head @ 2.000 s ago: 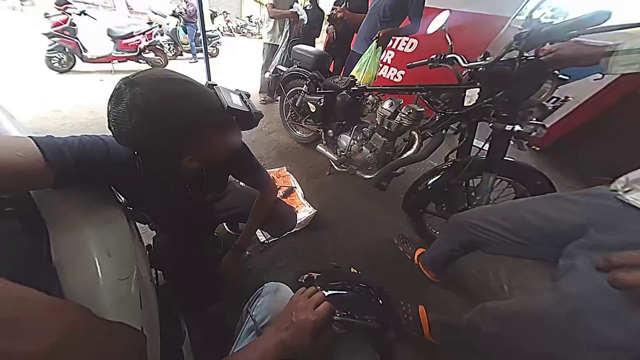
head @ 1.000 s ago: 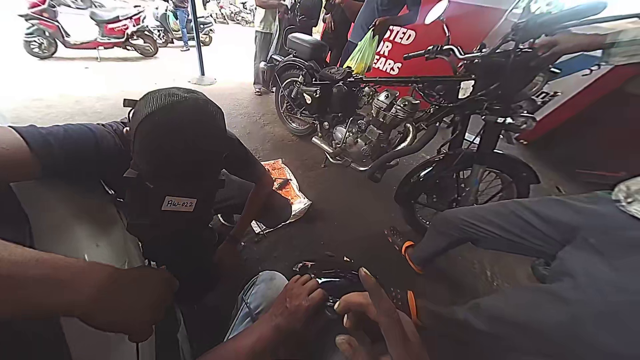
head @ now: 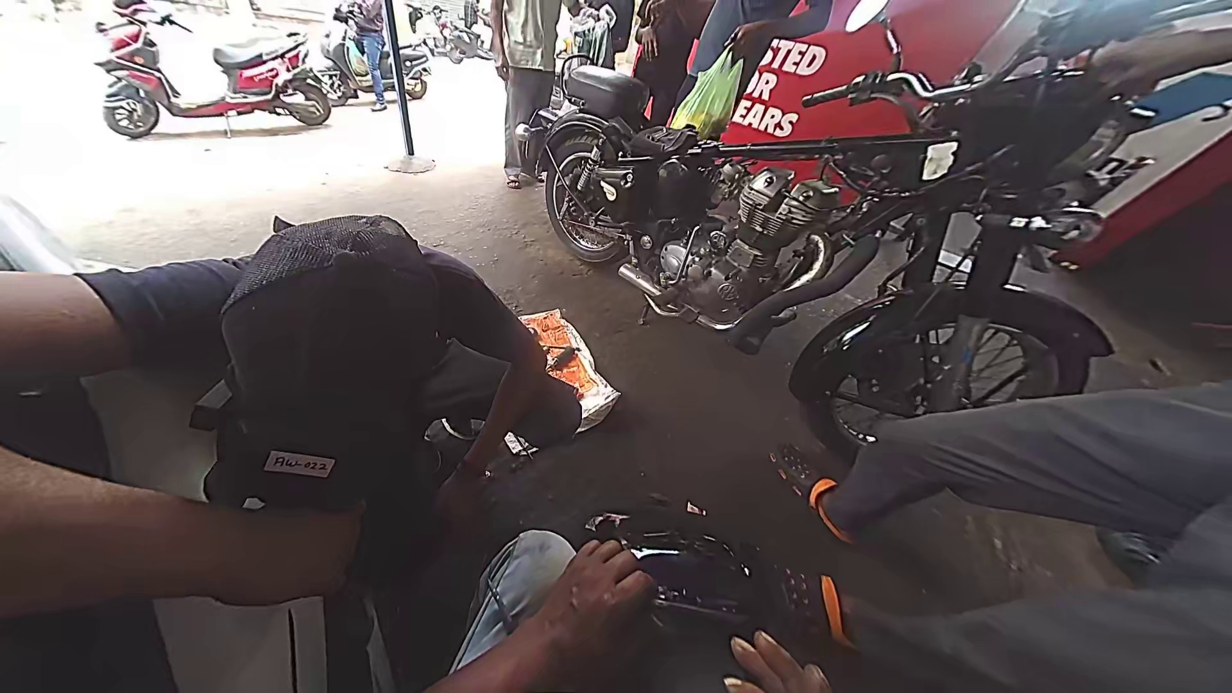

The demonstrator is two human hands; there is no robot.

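My left hand has its fingers curled at the left end of a glossy black curved part, low in the centre; its fingertips are partly hidden. At the bottom edge, my right hand shows only spread fingers and seems to hold nothing. A denim-covered knee is left of my left hand. Beyond the black part stands a black motorcycle, its engine and frame exposed and its front wheel turned to the right. An orange and white sack lies on the ground with dark items on it.
A crouching person in a mesh cap fills the left; another forearm reaches in beside a pale body panel. A seated person's grey trouser leg and orange-strapped clog border the right. Several people, a pole and scooters stand behind.
The crouching person's head has bent lower and turned downward. My right hand, raised beside the black part a second ago, is lower now. My left hand stays at the black part.
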